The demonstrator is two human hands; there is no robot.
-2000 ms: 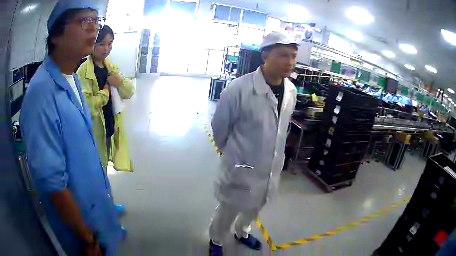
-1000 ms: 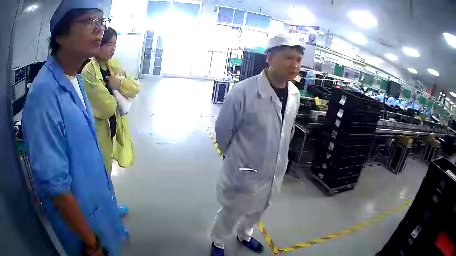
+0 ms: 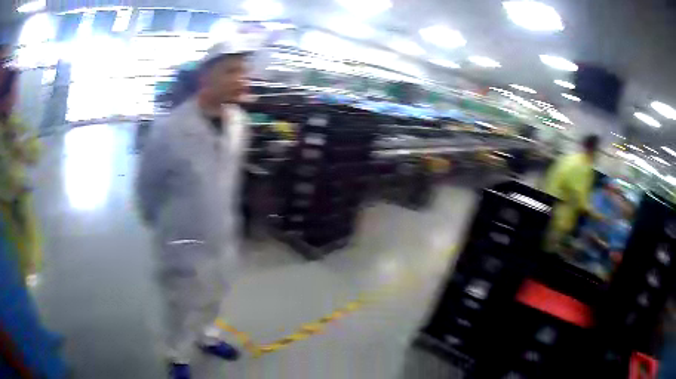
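Neither of my hands is in the picture. The view is blurred. Nearest in front of me at the lower right stand stacks of black ESD turnover bins (image 3: 474,285) with white labels on their sides. A flat red-orange liner sheet or tray (image 3: 554,302) shows inside one lower black bin. Part of another red-orange thing (image 3: 643,366) shows at the bottom right edge.
A person in a white coat and cap (image 3: 194,200) stands left of centre. Blue and yellow-green clothing is cut off at the left edge. A tall black bin stack (image 3: 320,178) stands behind yellow-black floor tape (image 3: 304,329). People in yellow-green (image 3: 569,185) and blue stand at the right.
The view has swung right and blurred. The people and far bin stack have shifted left in the picture. More near bins, the red-orange sheet and people at the right have come into view.
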